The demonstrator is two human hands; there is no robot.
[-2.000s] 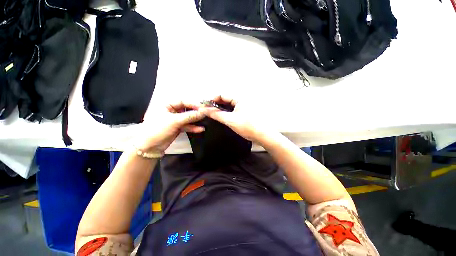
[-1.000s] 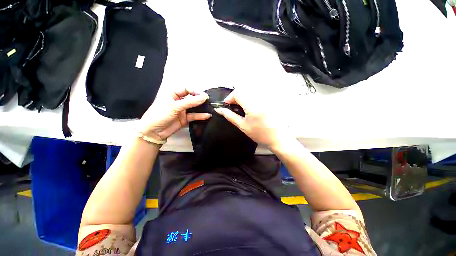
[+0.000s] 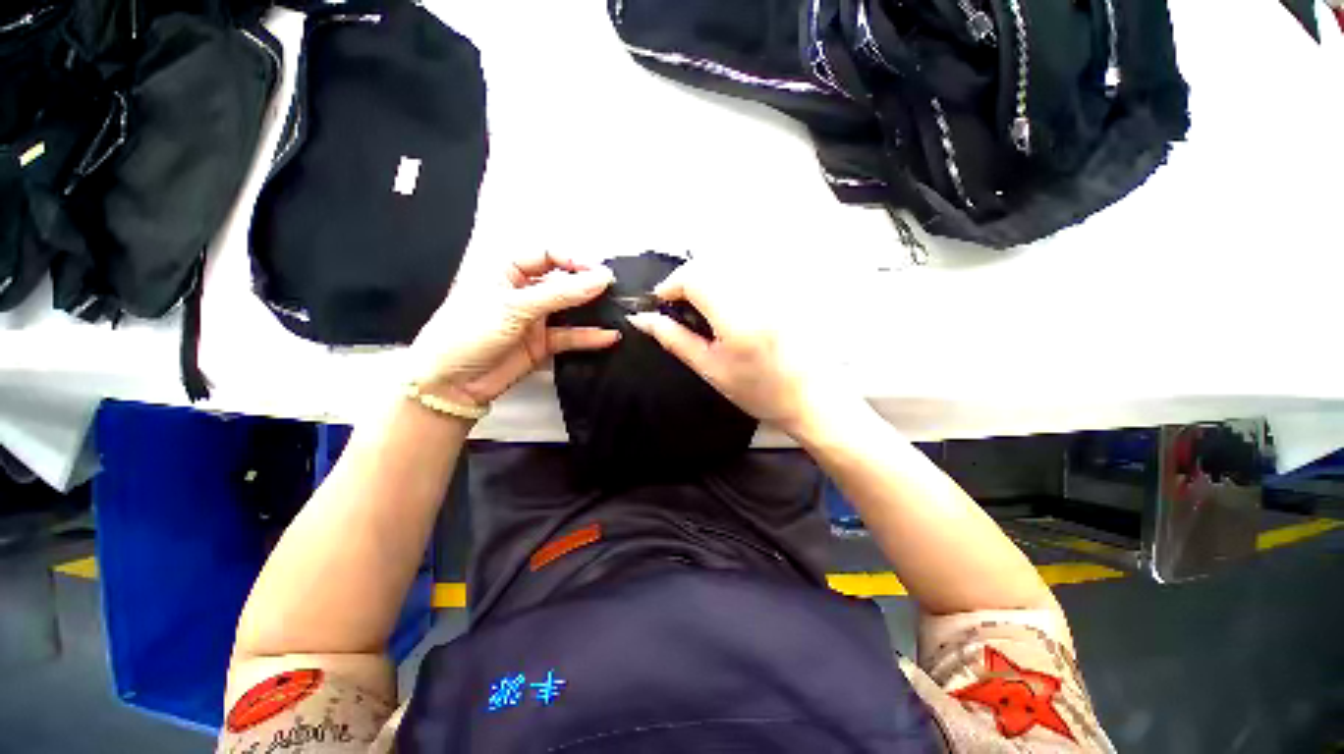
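Observation:
A black fabric bag piece (image 3: 649,405) hangs from my hands over the table's front edge towards my lap. My left hand (image 3: 519,336) pinches its upper left part between thumb and fingers. My right hand (image 3: 733,348) pinches its upper right part, with thumb and forefinger close to a short shiny strip (image 3: 634,302), perhaps a zipper or a metal tool; it is too small to tell. The bag piece's top edge stands up a little beyond my fingertips. My right palm's inside is hidden.
On the white-covered table (image 3: 708,192), a flat black bag piece (image 3: 369,192) with a white label lies left. A jumbled black pile (image 3: 162,192) is at the far left. Black bags with several zippers (image 3: 1002,118) lie upper right. A blue bin (image 3: 207,560) stands below the table.
My hands have moved slightly apart since the first frame, opening the piece's top between them. Since the second frame the hands have barely moved.

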